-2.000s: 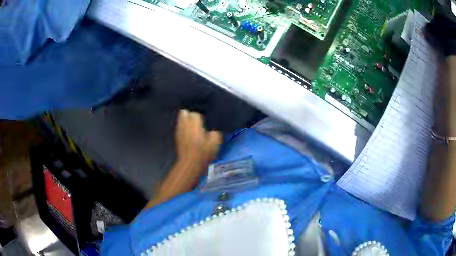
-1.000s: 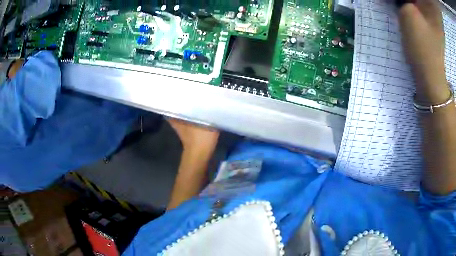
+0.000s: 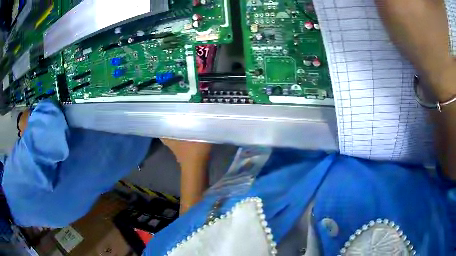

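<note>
A printed record sheet (image 3: 370, 95) with a grid lies over the right end of the boards and the near rail. My right hand (image 3: 412, 30) is over its upper part; its fingers are cut off by the top edge. A bracelet is on the right wrist. My left hand (image 3: 185, 150) shows only in part below the near rail, its fingers hidden beneath it. Green circuit boards (image 3: 285, 52) with small blue, red and black parts lie beyond the rail. A long heat sink (image 3: 105, 22) crosses the left board.
The pale metal rail (image 3: 210, 122) runs along the near side. Another person's blue sleeve (image 3: 45, 145) is at the left. A red tag marked 31 (image 3: 204, 57) shows in the gap between boards. A cardboard box (image 3: 90, 235) is below left.
The view has turned and shifted, so the rail looks nearly level and more of the left boards shows. My left hand has gone from open view to under the rail. The red tag has appeared.
</note>
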